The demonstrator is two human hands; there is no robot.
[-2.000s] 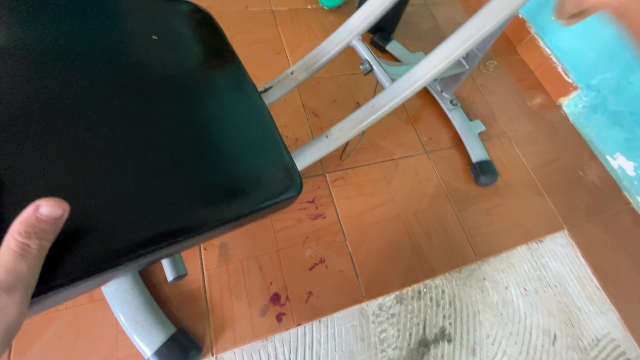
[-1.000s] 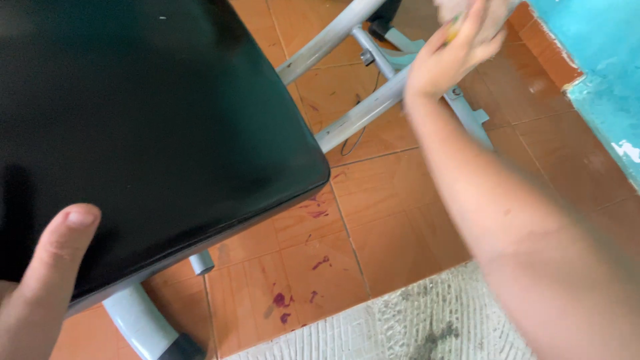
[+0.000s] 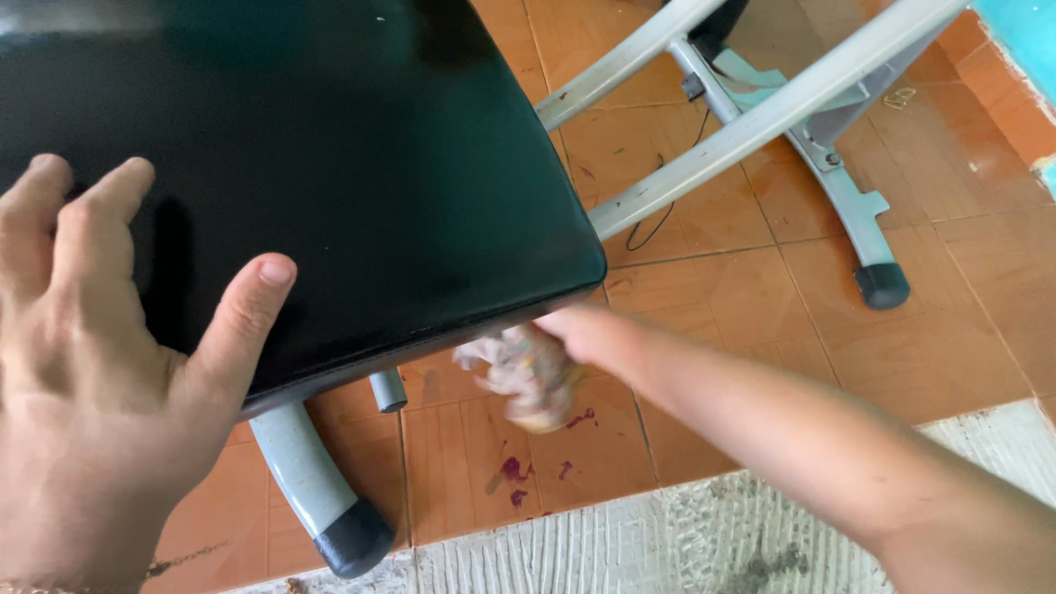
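My left hand (image 3: 107,330) rests with spread fingers over the black padded seat (image 3: 371,165), at its left part, and holds nothing. My right hand (image 3: 569,330) is at the front right corner of the seat, partly hidden beneath its edge. It grips a crumpled, blurred cloth (image 3: 528,375) with pale and multicoloured patches, which hangs over the tiled floor. Dark red stains (image 3: 516,470) mark the tiles just below the cloth.
Grey metal frame bars (image 3: 775,115) run from the seat to a floor foot with a black cap (image 3: 883,285). Another capped leg (image 3: 318,487) stands under the seat. A ridged whitish floor strip (image 3: 627,544) lies in front; a turquoise wall (image 3: 1023,33) rises at upper right.
My right hand has moved from beside the frame bars at upper right down to the seat's front corner. More of my left hand now shows over the seat.
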